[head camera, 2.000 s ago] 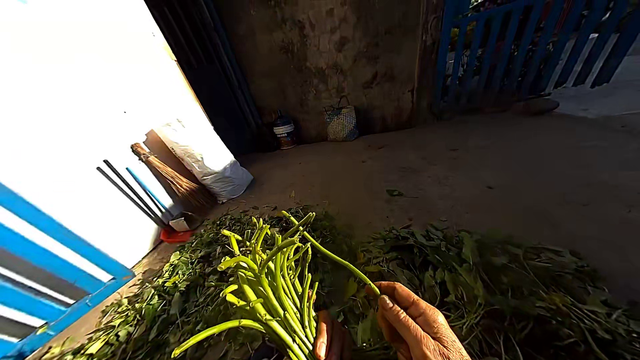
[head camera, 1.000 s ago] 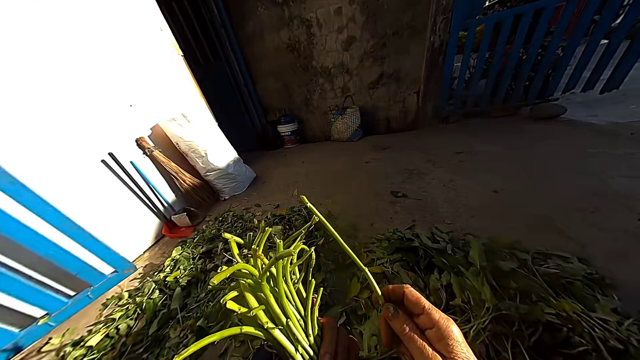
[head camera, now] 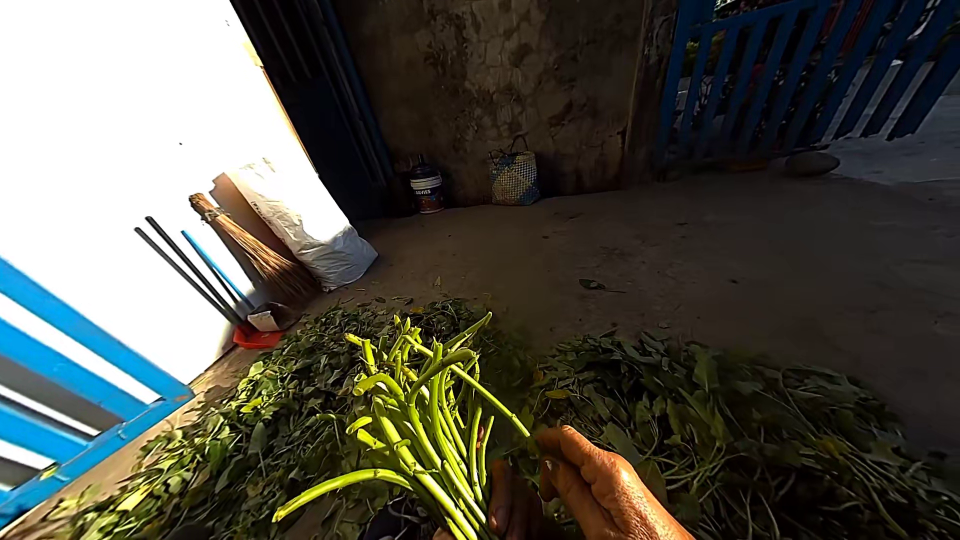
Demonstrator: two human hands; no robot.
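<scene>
A bundle of bright green leafy-vegetable stems (head camera: 431, 427) stands upright at the lower middle, its cut ends fanned upward. My left hand (head camera: 510, 499), mostly in shadow and cut off by the lower edge, is closed around the bundle's base. To its right, my right hand (head camera: 592, 476) pinches a single thin green stem (head camera: 499, 405) between thumb and fingers; that stem slants up and left across the bundle's tops. Heaps of cut greens (head camera: 697, 420) lie below and around both hands.
A stick broom (head camera: 255, 247), a red dustpan (head camera: 257, 337) and a white sack (head camera: 304, 225) lean by the left wall. Blue slats (head camera: 82, 360) rise at lower left. Against the far wall sit a paint bucket (head camera: 427, 193) and a woven bag (head camera: 514, 177). A blue gate (head camera: 787, 82) stands upper right.
The single stem in my right hand has tipped left, from standing apart from the bundle a second ago to lying across its tops. My left hand keeps its hold on the bundle.
</scene>
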